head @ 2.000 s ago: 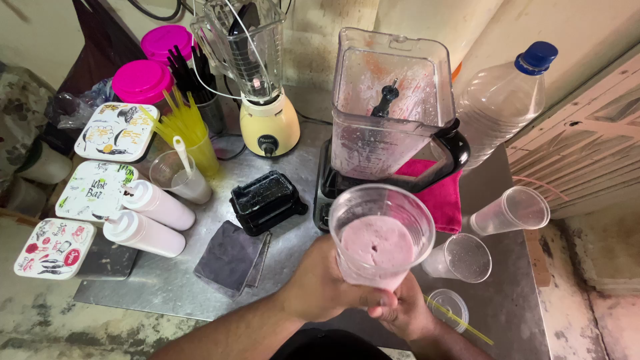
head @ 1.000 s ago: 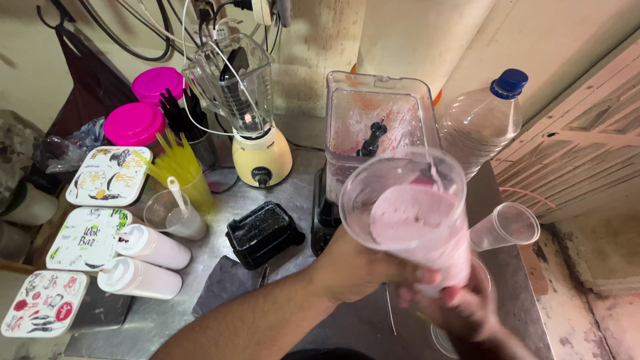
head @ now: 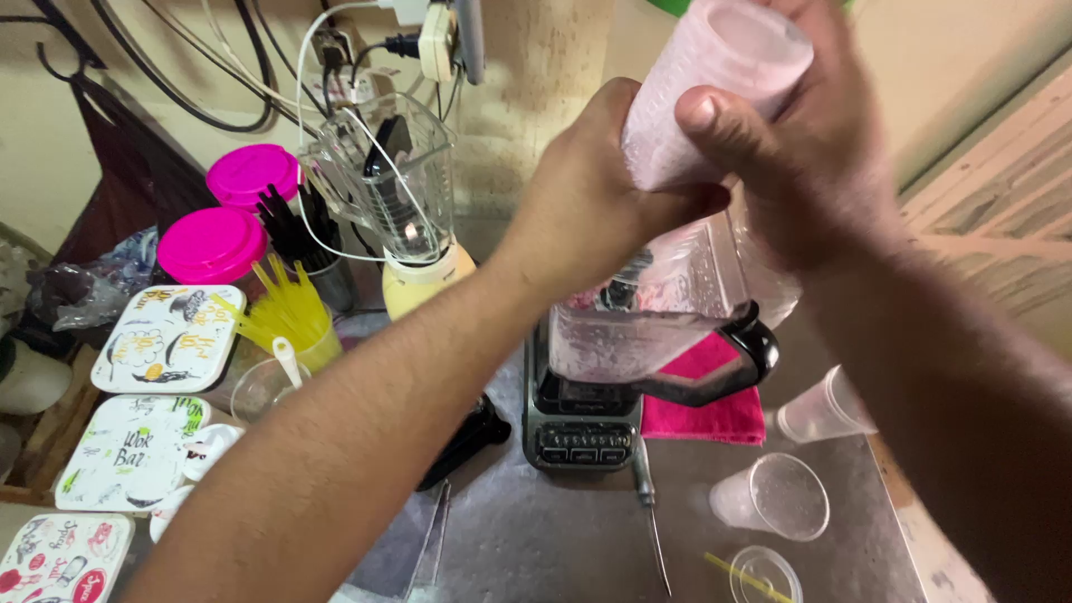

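Observation:
Both my hands grip a clear plastic cup of pink drink, raised and tilted at the upper right. My left hand wraps its lower left side. My right hand holds it from the right, with the thumb across the cup's wall. Below and behind them stands a blender jar with a black handle and pink residue, on a dark blender base. A pink cloth lies beside that base. To the right of the cloth are two plastic cups, one leaning and one nearer.
A cream blender stands behind my left forearm. Farther left are yellow straws, black straws, pink lids and printed containers. A clear lid with a yellow straw and a thin metal tool lie in front.
My hands have lifted the cup of pink drink up and away from the front, to above the blender jar, and its tilt has changed. The view has shifted.

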